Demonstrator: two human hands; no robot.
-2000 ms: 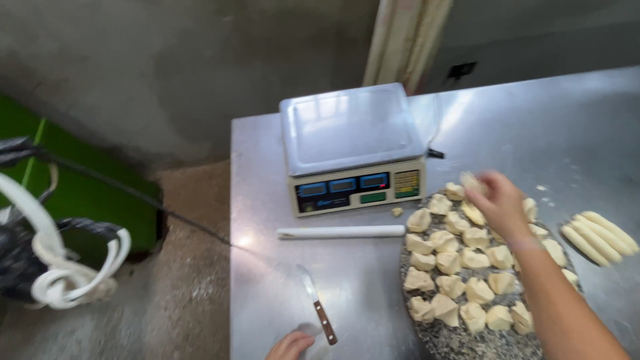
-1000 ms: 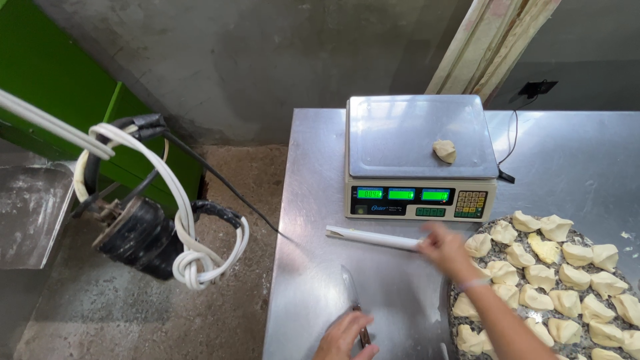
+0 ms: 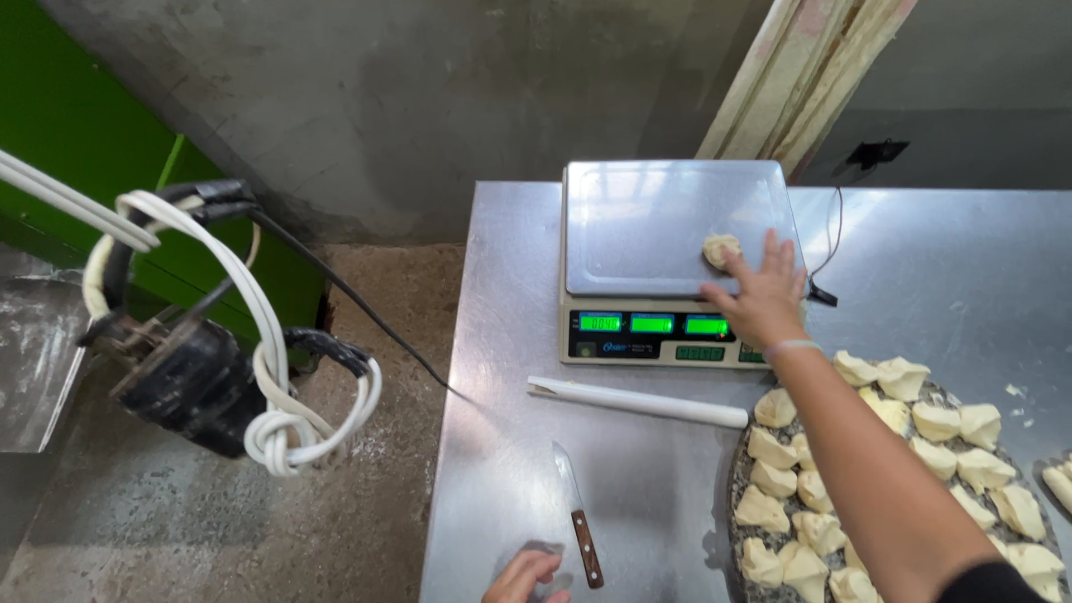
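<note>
My right hand (image 3: 762, 289) reaches over the steel pan of a digital scale (image 3: 653, 226), its fingers spread. Its fingertips are at a small dough piece (image 3: 721, 250) on the pan; whether they touch it or hover is unclear. The scale's displays are lit green. My left hand (image 3: 526, 578) is partly in view at the bottom edge, fingers loosely curled, left of a wooden-handled knife (image 3: 587, 548) that lies on the table. A white tube (image 3: 636, 403) lies in front of the scale. Many dough pieces (image 3: 817, 532) cover a round speckled board (image 3: 930, 389).
The steel table (image 3: 511, 352) ends at its left edge above the floor. Left of it hang a black device (image 3: 193, 385) and knotted white cables (image 3: 280, 427), with a green cabinet (image 3: 50, 109) behind. Dough strips (image 3: 1062, 481) lie at the far right. A dark cable runs to the table.
My right hand has moved from the white tube's end to the dough piece on the scale. My left hand, at the knife's handle one second ago, is now off it.
</note>
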